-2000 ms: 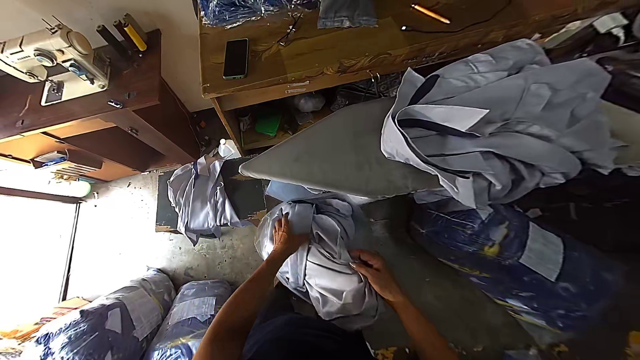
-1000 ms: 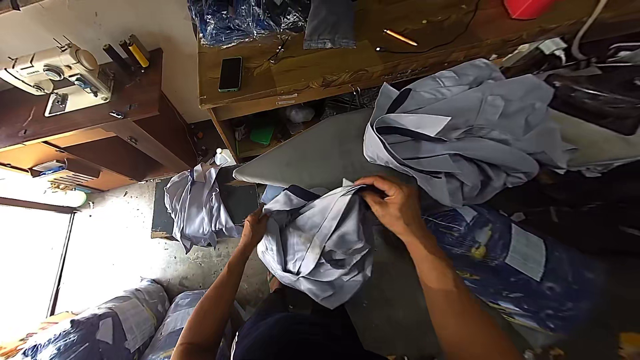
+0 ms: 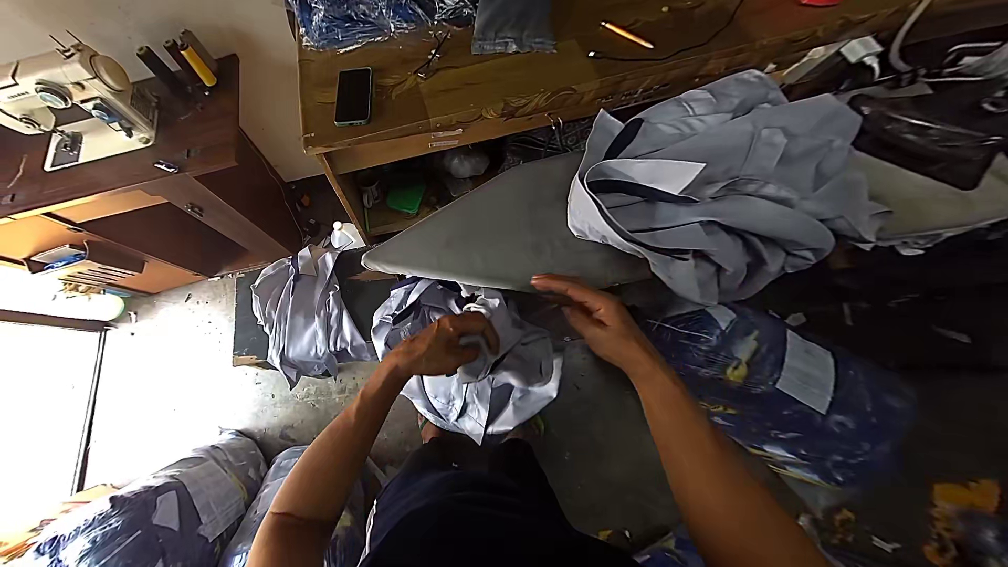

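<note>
My left hand (image 3: 450,344) is closed on a light grey garment (image 3: 516,339), gathered in a bundle below the edge of the ironing board (image 3: 504,224). My right hand (image 3: 592,319) holds nothing; its fingers are apart, with the fingertips close to the board's near edge. On the board's right part lies a heap of grey shirts (image 3: 732,181) with dark trim inside the collars. Another light grey garment (image 3: 307,315) is draped over a low dark bench, left of the bundle. The underside of the bundle is hidden.
A sewing machine (image 3: 75,94) stands on a cabinet at the upper left. The wooden table (image 3: 543,87) behind the board bears a phone (image 3: 353,96) and a pencil (image 3: 627,35). Plastic-wrapped bundles lie on the floor, at the lower left (image 3: 157,504) and at the right (image 3: 756,386).
My right hand, on the garment a second ago, has let go and is now beside the board's edge. My left hand has moved onto the middle of the bundle, which is more crumpled.
</note>
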